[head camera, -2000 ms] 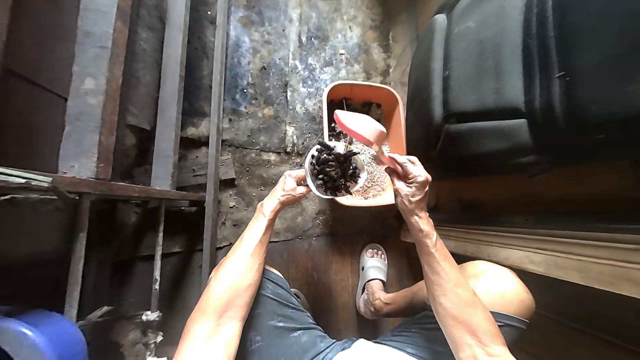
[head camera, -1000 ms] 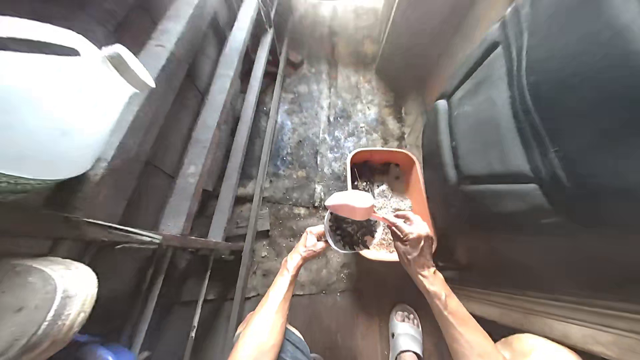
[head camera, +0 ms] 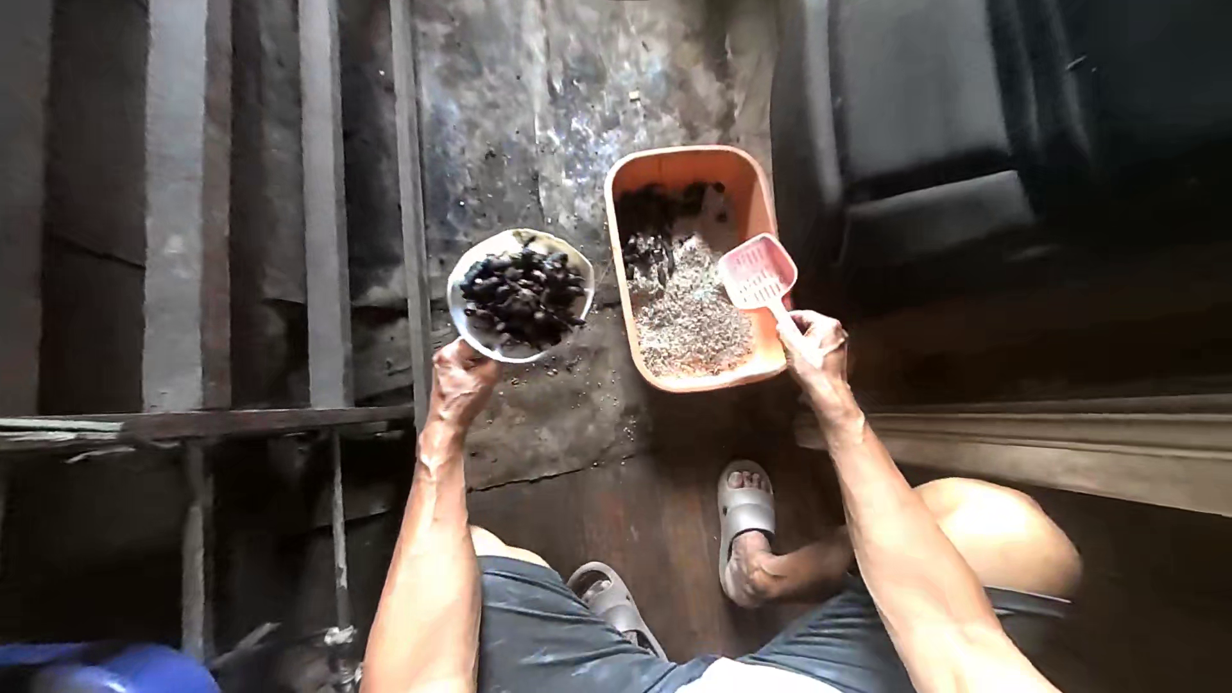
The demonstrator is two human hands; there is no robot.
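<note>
My left hand (head camera: 464,383) grips the near rim of a round white container (head camera: 450,306) heaped with dark clumps (head camera: 525,294). That container is held over the floor, left of an orange litter tray (head camera: 707,383). In the tray, pale granular litter (head camera: 695,322) lies toward the near end and dark material (head camera: 659,217) toward the far left. My right hand (head camera: 816,348) is closed around the handle of a pink slotted litter scoop (head camera: 758,271), whose head is over the tray's right side. A little pale residue may lie in the scoop; its slots show.
A wooden railing (head camera: 322,202) runs along the left, with a blue object (head camera: 115,669) below it. On the right stands a black padded seat (head camera: 924,106). Crumbs dot the worn floor (head camera: 549,423). My sandalled feet are just below the tray.
My left hand has moved the white container left, away from the tray's edge. The scoop, earlier above the container, is now over the tray's right side.
</note>
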